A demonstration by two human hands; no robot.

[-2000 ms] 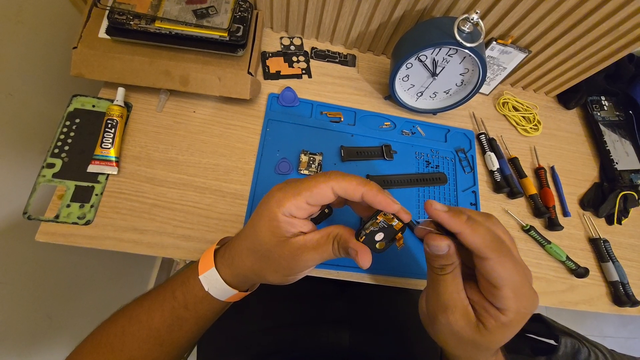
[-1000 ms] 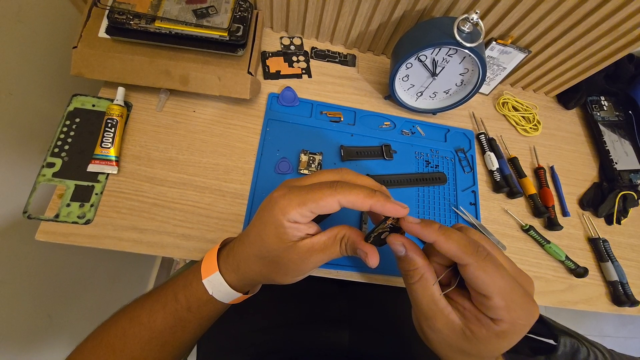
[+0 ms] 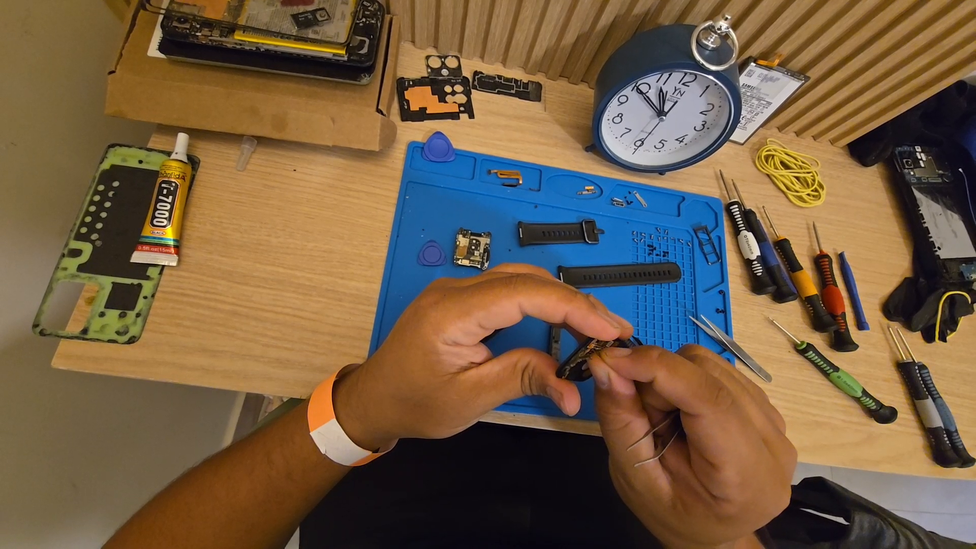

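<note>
Between the fingers of my left hand (image 3: 488, 343) is a small dark smartwatch case (image 3: 585, 361) with inner parts exposed, tilted nearly edge-on. The thumb and index finger of my right hand (image 3: 690, 427) pinch its right edge; what they grip there is hidden. Thin metal tweezer tips (image 3: 656, 444) stick out below, under the curled fingers of that hand. Behind the hands, the blue silicone repair mat (image 3: 488, 198) carries two black watch strap pieces (image 3: 560, 232), a small circuit board (image 3: 472, 248) and blue triangular picks (image 3: 431, 253). Another pair of tweezers (image 3: 733, 349) lies across the mat's right edge.
Several screwdrivers (image 3: 835, 374) and a blue pry tool (image 3: 853, 291) lie at right, near a yellow cord (image 3: 790, 172). A blue alarm clock (image 3: 665, 99) stands behind the mat. At left are a glue tube (image 3: 165, 206), a phone back cover (image 3: 114, 244) and a cardboard box (image 3: 252, 107).
Two seconds ago the watch case faced up more; it is now turned nearly edge-on. My right fingers have closed in on its edge. Tweezers now lie at the mat's right edge.
</note>
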